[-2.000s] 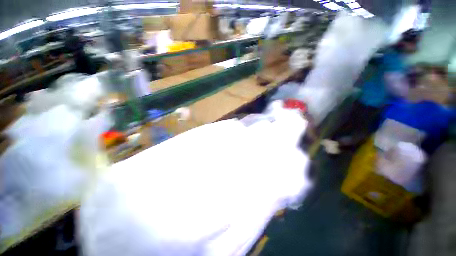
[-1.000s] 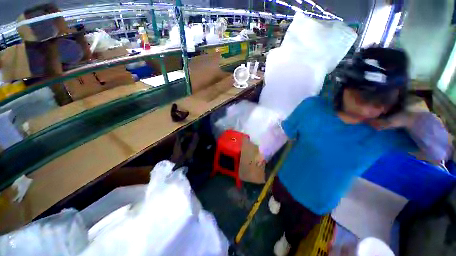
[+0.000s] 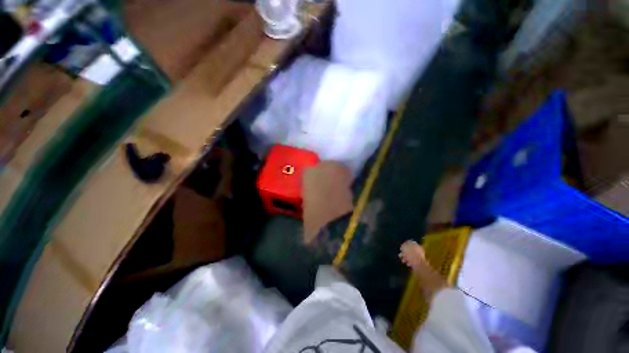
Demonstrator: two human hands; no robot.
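The view is tilted and blurred. My right hand (image 3: 412, 255) is small, right of the yellow floor line, beside a yellow crate (image 3: 445, 256). Its fingers look partly curled, and no held thing can be made out. My left hand is not in view. Nearest in front of me are a red stool (image 3: 288, 172) with a square top and a brown cardboard piece (image 3: 327, 196) against its right side. White translucent bag bundles (image 3: 207, 310) lie at the lower left, and more white wrap (image 3: 345, 103) is behind the stool.
A long brown-topped bench (image 3: 103, 207) runs down the left, with a black item (image 3: 146, 164) and a small white fan (image 3: 279, 17) on it. A blue box or bin (image 3: 531, 179) and a white panel (image 3: 514, 265) are at the right.
The view has swung downward and tilted. The person in the blue top has gone out of view. My right hand and grey shirt front have come into view.
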